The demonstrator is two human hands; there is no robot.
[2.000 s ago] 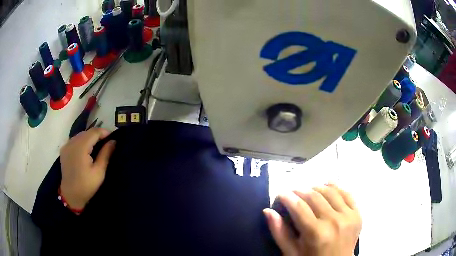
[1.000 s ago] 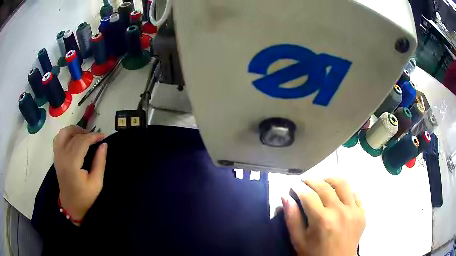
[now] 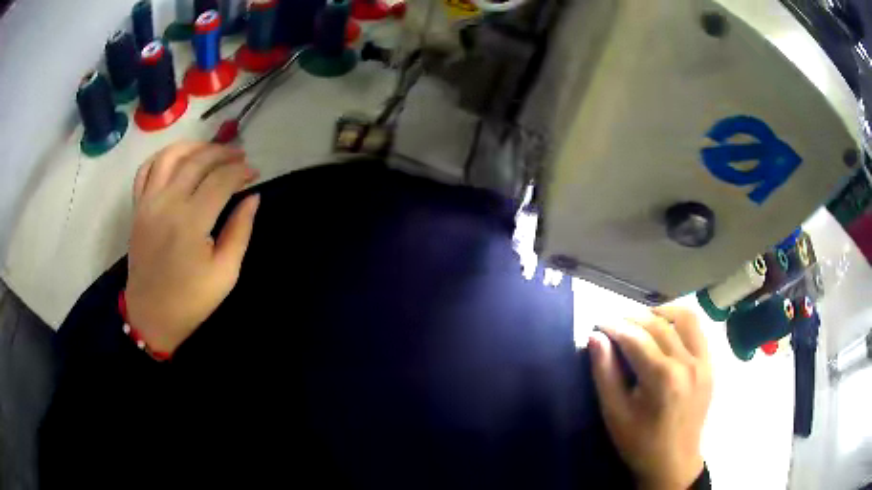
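A wide dark navy garment piece (image 3: pixel 382 325) lies flat under the off-white buttonhole machine head (image 3: pixel 612 163) with its blue logo and round knob. Two small bright metal clamps (image 3: pixel 540 263) show below the head at the cloth's edge. My left hand (image 3: pixel 186 239) rests on the cloth's upper left edge, thumb and fingers apart, with part of the edge between them. My right hand (image 3: pixel 660 383) is at the cloth's right edge, with a dark fold between thumb and fingers. The needle area is hidden by glare and blur.
Thread cones (image 3: pixel 158 86) stand at the back left, and more cones (image 3: pixel 760 325) stand right of the head. A red-handled screwdriver (image 3: pixel 228 130) lies beyond my left hand. A small two-button switch (image 3: pixel 361 136) sits behind the cloth. A long dark object (image 3: pixel 805 378) lies at the right.
The view has turned and tilted, so the machine head appears further right and its left side shows. Both hands stay on the cloth. My left hand's fingers are still at the cloth's upper edge.
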